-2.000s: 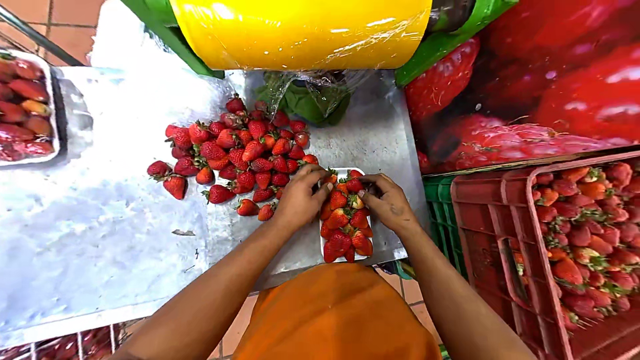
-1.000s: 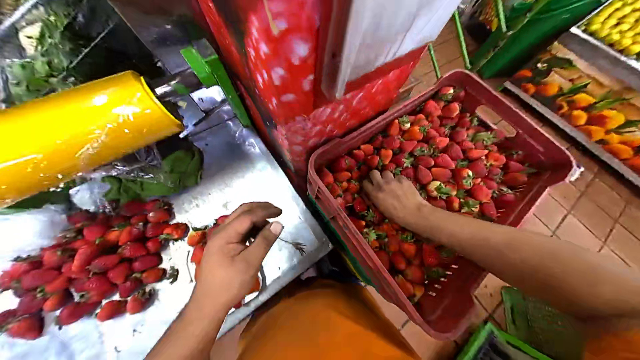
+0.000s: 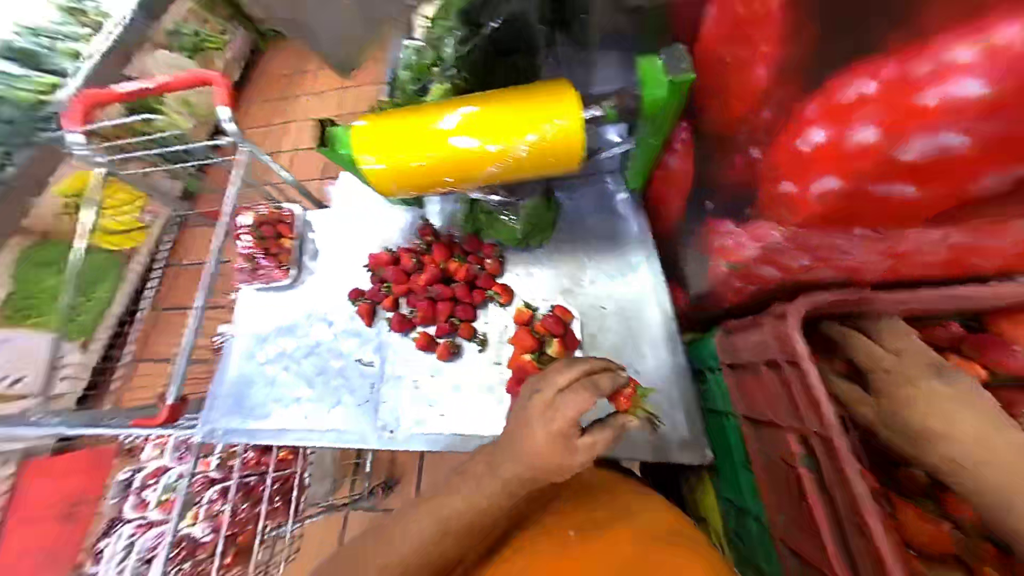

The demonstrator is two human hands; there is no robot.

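My left hand (image 3: 564, 416) pinches a strawberry (image 3: 628, 396) by its side, just right of a white tray of strawberries (image 3: 544, 340) on the metal table (image 3: 304, 400). The hand covers the tray's near end. My right hand (image 3: 896, 384) reaches down into the red plastic crate (image 3: 800, 416) at the right. Its fingertips lie in shadow by the crate's wall, and whether they hold a strawberry is hidden. A loose pile of strawberries (image 3: 436, 288) lies left of the tray. A wrapped tray of strawberries (image 3: 268, 244) sits at the table's far left.
A yellow roll of plastic film (image 3: 472, 140) hangs on a green holder (image 3: 658, 120) at the table's far edge, with green leaves (image 3: 524, 220) beneath. A wire shopping cart (image 3: 212, 280) adjoins the left side. A green crate (image 3: 732, 456) stands between table and red crate.
The view has swung back from the crate to the table. My left hand, without a strawberry one second ago, now has one between its fingers. My right hand, at the tray two seconds ago, is in the crate.
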